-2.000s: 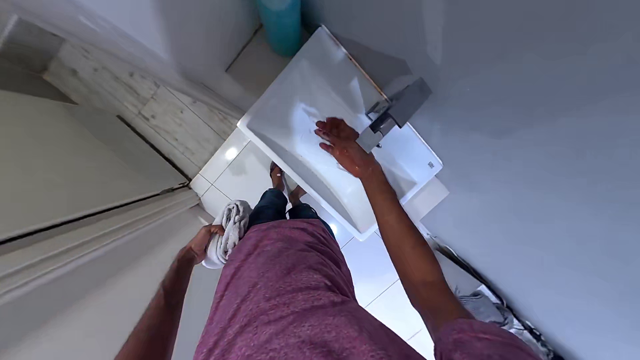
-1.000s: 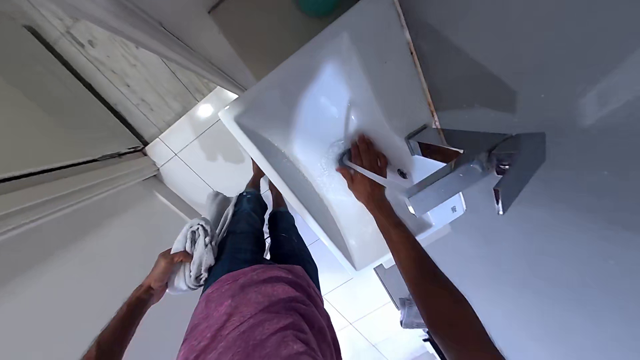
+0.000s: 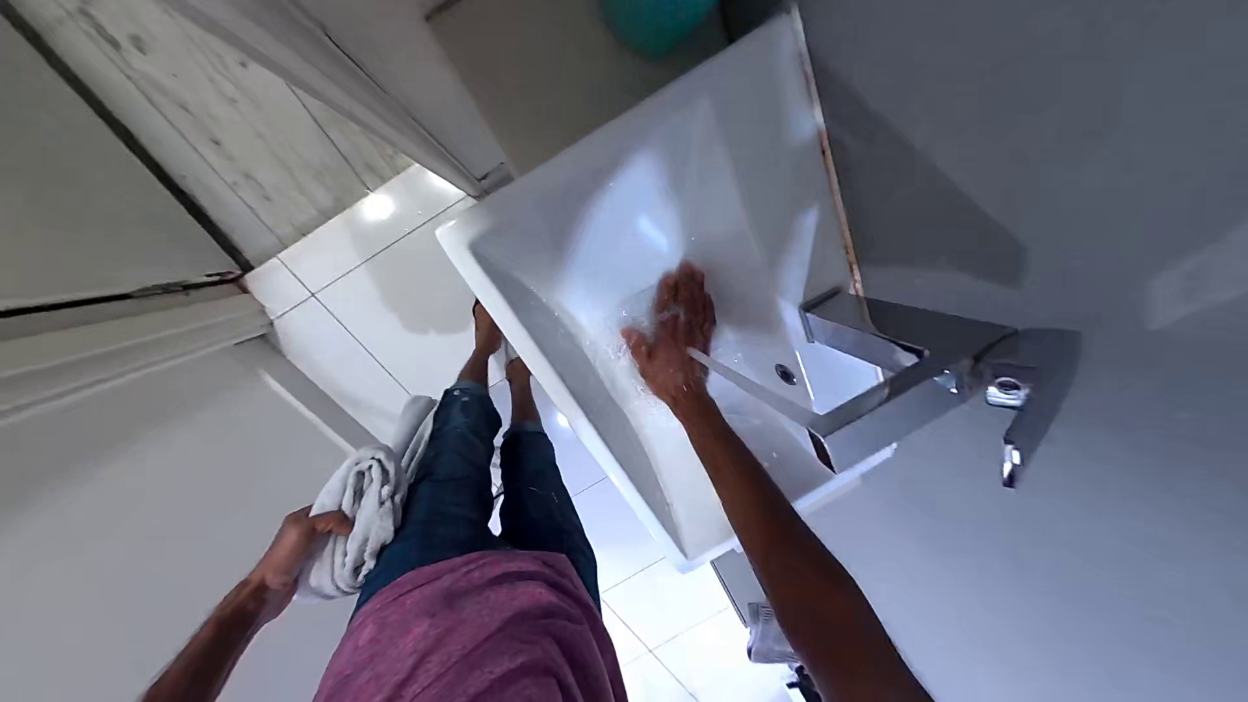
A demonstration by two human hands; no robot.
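Observation:
Water runs from a chrome faucet (image 3: 877, 409) onto my right hand (image 3: 678, 336), which is inside a white ceramic washbasin (image 3: 546, 380) with nothing in its grasp. Its fingers point away from me, and water splashes around them. The basin's drain hole (image 3: 785, 374) lies between that hand and the faucet's base. At the lower left, away from the basin, my left hand (image 3: 297, 551) grips a folded white towel (image 3: 366, 497) beside my leg. Part of the left fingers is hidden behind the towel's folds.
A teal rounded object (image 3: 658, 19) stands beyond the basin's far edge. The grey wall (image 3: 1072, 244) borders the basin on the right. White floor tiles (image 3: 390, 292) show around my feet. Near the basin's lower corner is a grey cloth-like item (image 3: 770, 639).
Water now falls on my right hand and splashes in the basin; two seconds ago no stream was plain. The view has moved closer to the basin. My left hand still holds the towel.

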